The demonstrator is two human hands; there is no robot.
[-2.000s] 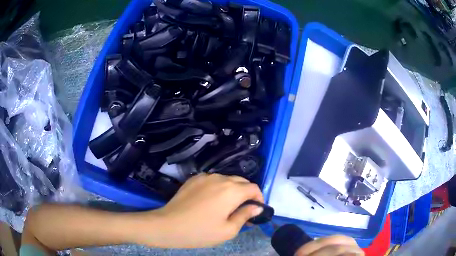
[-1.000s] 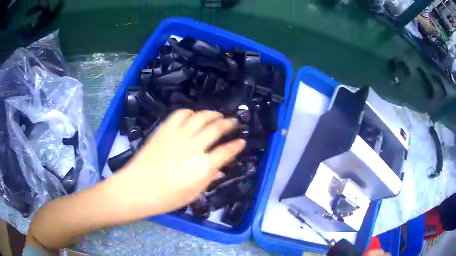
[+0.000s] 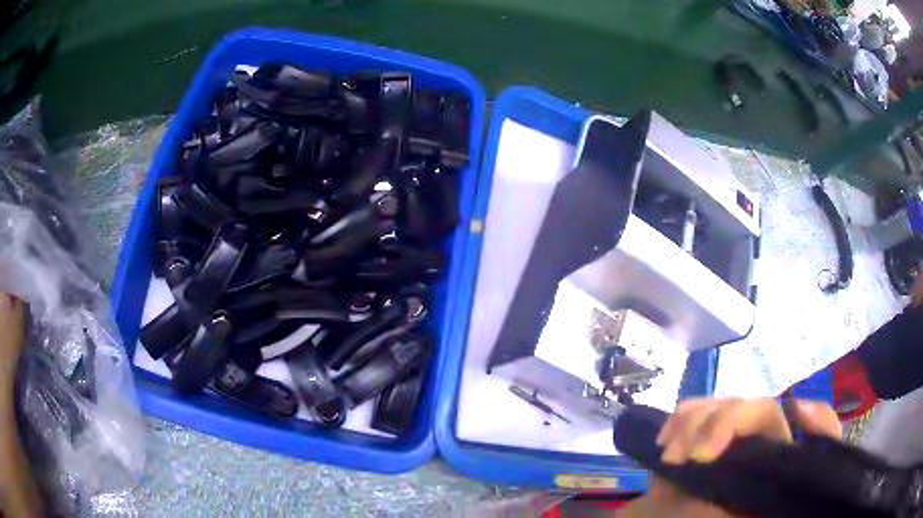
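Observation:
My right hand is at the lower right, closed around the black electric screwdriver. The screwdriver's front end is at the metal pick-up of the white-silver screw feeder; the tip and any screw cannot be made out. A strip of my left arm or hand shows at the left edge beside the clear plastic bag. It is cut off, so its fingers and anything in them are hidden. The blue parts bin holds a heap of glossy black curved pieces.
The feeder stands in a white-lined blue tray, touching the bin's right side. A thin dark rod lies on the lining. A black arc lies on the bench film at right. Behind is the green belt. Another person's dark sleeve shows at right.
My left hand has left the bin and moved to the left edge. My right hand and screwdriver have come up to the feeder's front. The view has shifted, so bin and feeder appear further left.

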